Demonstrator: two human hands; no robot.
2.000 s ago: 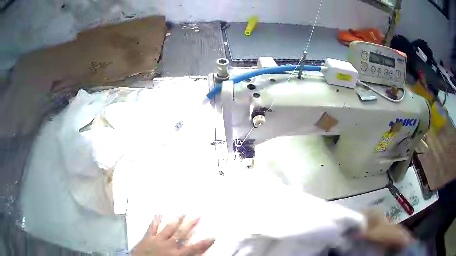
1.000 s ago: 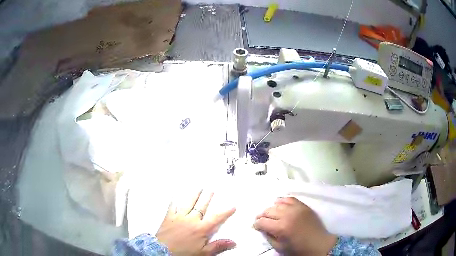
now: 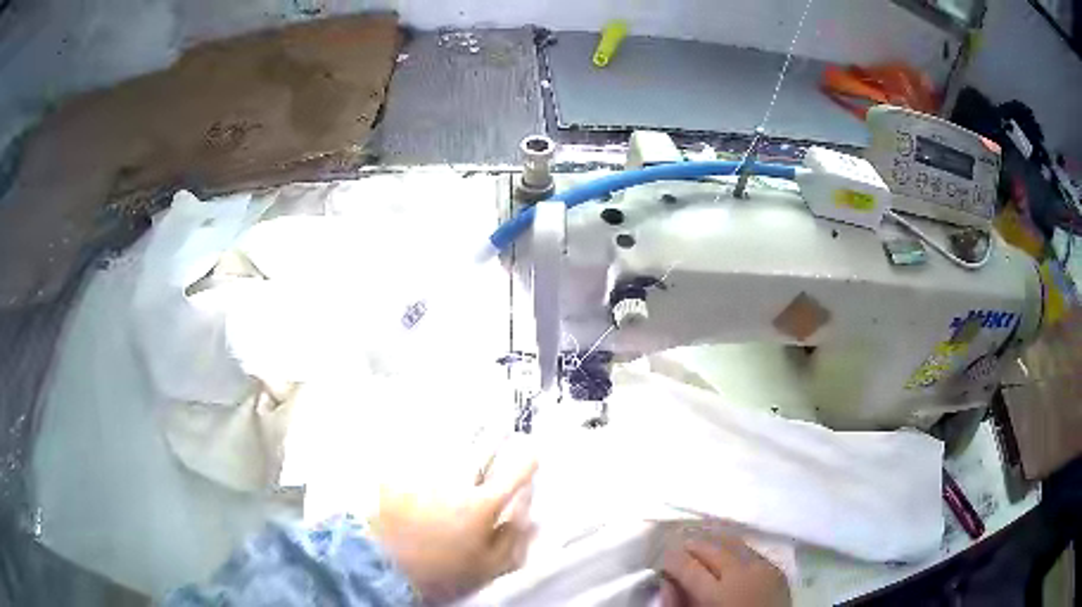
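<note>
A white fabric piece (image 3: 771,474) lies under and in front of the sewing machine head (image 3: 736,273), stretching right across the bed. My left hand (image 3: 457,522) rests on the white cloth just in front of the presser foot (image 3: 587,385), blurred; whether it pinches cloth is unclear. My right hand (image 3: 724,575) is at the bottom edge, partly cut off, with its fingers on a folded edge of the fabric. Glare hides the cloth edges near the needle.
A heap of white and cream pieces (image 3: 220,379) lies left. A brown cardboard sheet (image 3: 237,107) is back left. A yellow-green tool (image 3: 610,44) and orange cloth (image 3: 880,89) lie behind the machine. Red-handled snips (image 3: 962,508) lie right, beside the fabric.
The fabric's right part has swung up and spread rightward across the machine bed. My left hand has moved up toward the presser foot. My right hand came in from the right, then moved down.
</note>
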